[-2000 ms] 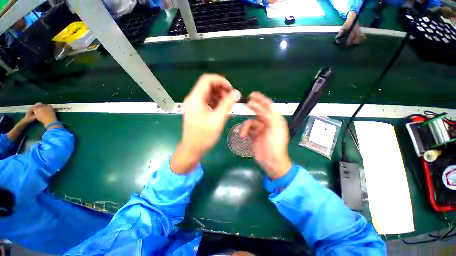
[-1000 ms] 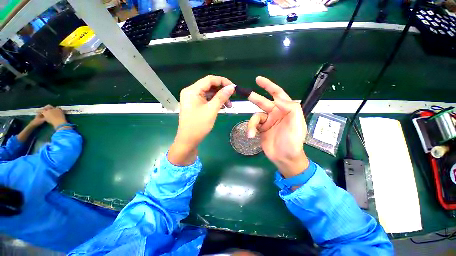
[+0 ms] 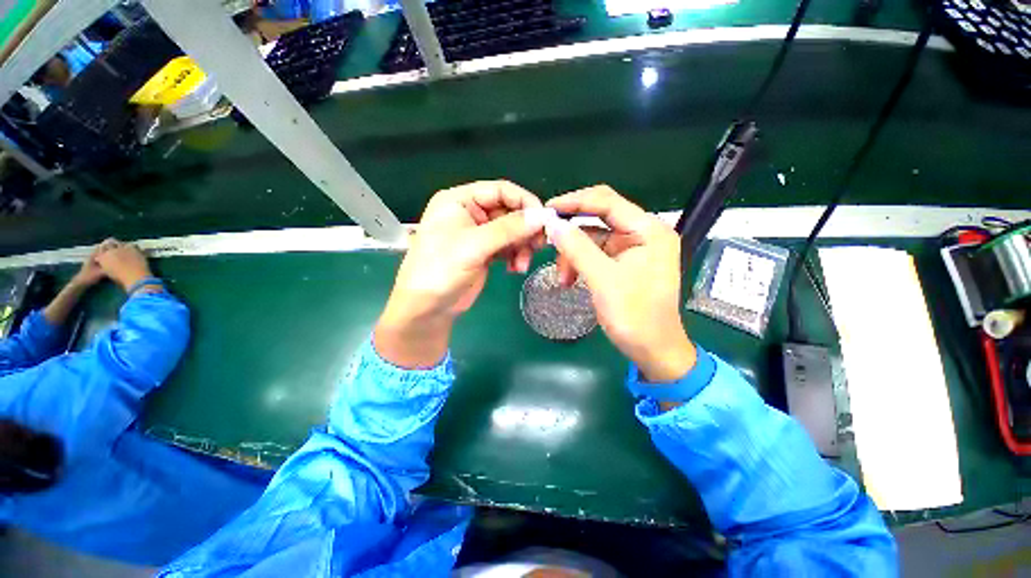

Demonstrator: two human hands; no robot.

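My left hand and my right hand meet fingertip to fingertip above the belt's white edge. A tiny whitish part is pinched between them. The dark unit seen in my left fingers earlier is now hidden by the fingers, so I cannot tell how it sits. The round dish of tiny silvery-grey pieces, perhaps screws, lies on the green bench just below my fingers, partly covered by my right hand.
To the right are the black electric screwdriver, a clear labelled bag, a grey-black power box, a white sheet and a red-black unit. A white post rises at left. Another person's hands rest at far left.
My right hand has turned from open, with spread fingers, to pinching against my left fingertips. The black unit that showed between the hands is now covered. The whole view has shifted slightly.
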